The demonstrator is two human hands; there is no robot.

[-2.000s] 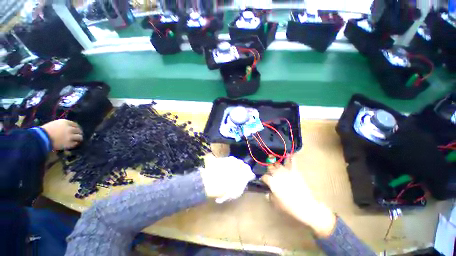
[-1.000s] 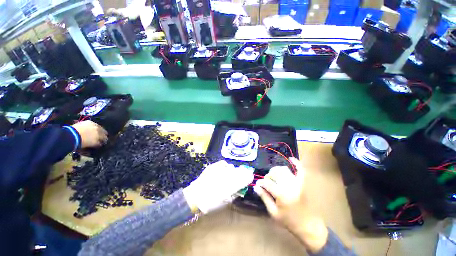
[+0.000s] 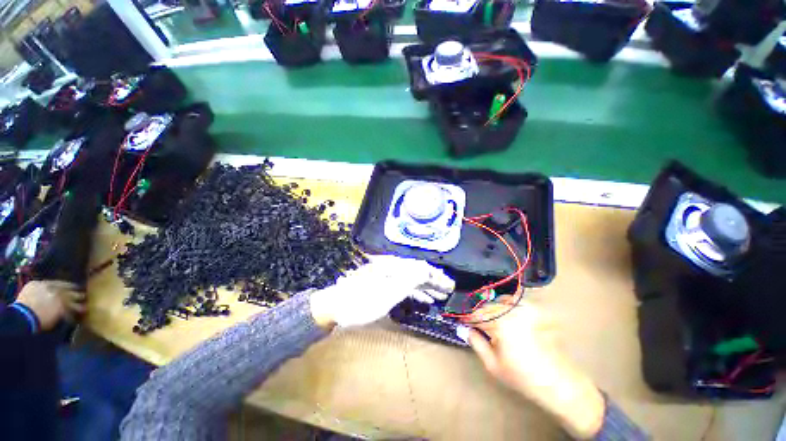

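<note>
The front cabinet half (image 3: 517, 189), a shallow black tray, lies on the bench with the silver speaker driver (image 3: 424, 215) at its left. Red wires (image 3: 524, 250) loop from the driver down to the rear shell (image 3: 431, 326), nearest me. A small green component (image 3: 485, 295) shows inside the shell. My left hand (image 3: 388, 288), in a white glove, is over the shell's left part, fingers reaching inside. My right hand (image 3: 517, 340) is at the shell's right edge near the green component, with white at a fingertip. Whether either hand grips something is unclear.
A pile of small black plastic fittings (image 3: 233, 245) lies left of the work. Opened speaker units stand on the green belt (image 3: 345, 112), at left (image 3: 164, 164) and at right (image 3: 659, 301). Another person's hand (image 3: 52, 303) is at far left.
The green board at my left hand is no longer seen there. My left hand has moved over the shell; my right hand is lower. The other person's hand has moved left and down. The view has shifted.
</note>
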